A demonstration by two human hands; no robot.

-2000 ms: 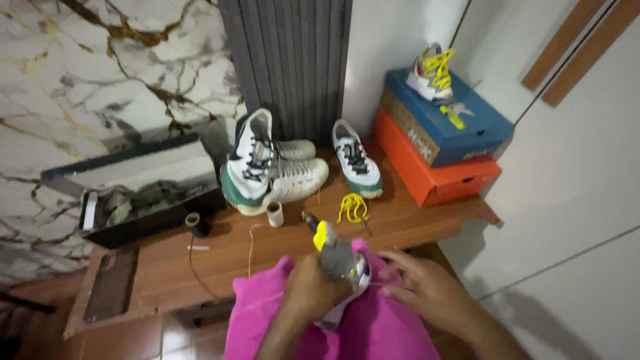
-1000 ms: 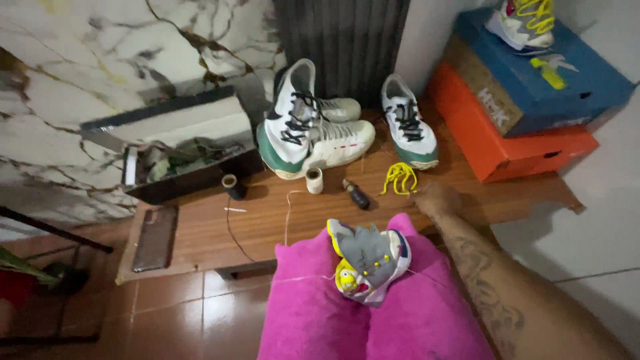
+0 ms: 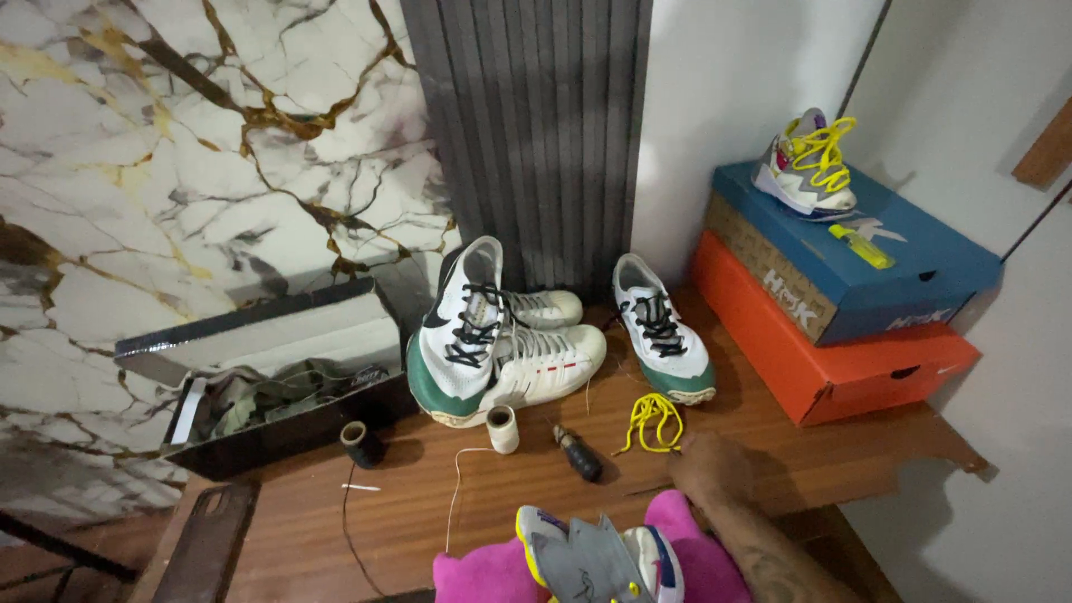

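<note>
My right hand [image 3: 712, 469] rests low on the wooden table beside a bundle of yellow shoelaces [image 3: 653, 423]; its fingertips are partly hidden, so whether it grips anything cannot be told. My left hand is out of view. A small grey and white shoe [image 3: 595, 557] lies on a pink cloth [image 3: 490, 574] at the bottom edge, its lower part cut off. A dark-handled awl [image 3: 579, 455] lies left of the laces. A white thread spool [image 3: 502, 430] and a black thread spool [image 3: 362, 444] stand farther left, each with thread trailing toward the front.
White and green sneakers [image 3: 662, 343] and white sneakers [image 3: 557, 356] stand at the table's back. A black box [image 3: 285, 431] holding fabric is at left, near a dark phone case [image 3: 205, 544]. At right, a blue shoebox [image 3: 909, 272] bearing a small sneaker [image 3: 808, 172] sits on an orange shoebox [image 3: 871, 373].
My hands were both at the small shoe two seconds ago; the right has since moved to the table near the yellow laces, and the left has left the view. The awl now lies on the table.
</note>
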